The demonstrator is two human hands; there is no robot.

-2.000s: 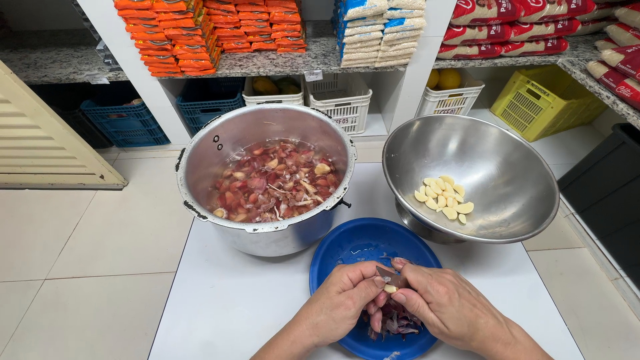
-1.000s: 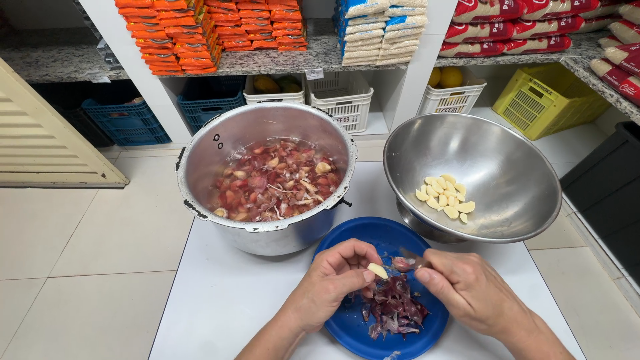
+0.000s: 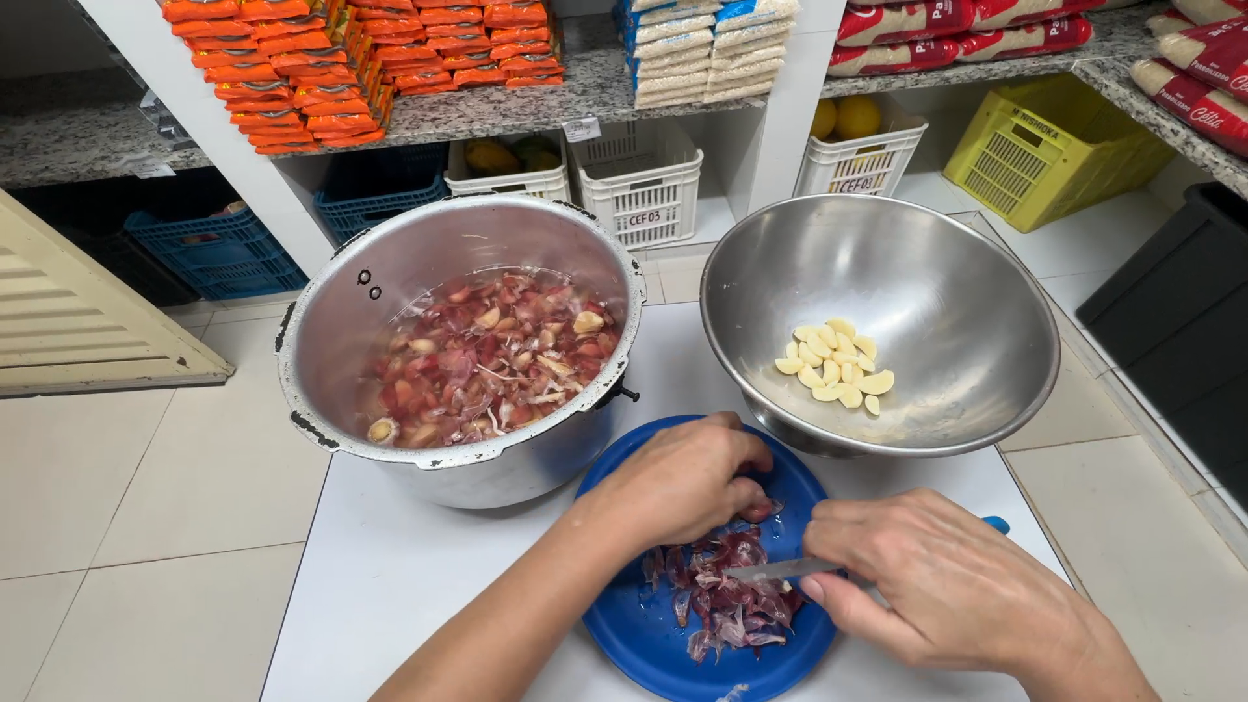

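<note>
My left hand (image 3: 687,478) is over the upper part of a blue plate (image 3: 624,639), its curled fingers on a reddish unpeeled garlic clove (image 3: 759,508). In my right hand (image 3: 921,575), over the plate's right edge, is a small knife (image 3: 785,568) with a blue handle end; its blade points left above a heap of garlic skins (image 3: 736,604). Peeled garlic cloves (image 3: 834,361) lie in a steel bowl (image 3: 960,292) behind the right hand. Unpeeled cloves (image 3: 487,351) soak in water in a large aluminum pot (image 3: 336,322) at the left.
Pot, bowl and plate stand close together on a white table (image 3: 380,585). Behind them are a white crate (image 3: 639,190), a yellow crate (image 3: 1053,156) and granite shelves (image 3: 585,97) with stacked food packages. A dark bin (image 3: 1180,322) stands at the right.
A second ago my left hand held a pale clove near the knife; now that clove is out of sight, and the hand is higher on the plate. My right hand keeps the knife.
</note>
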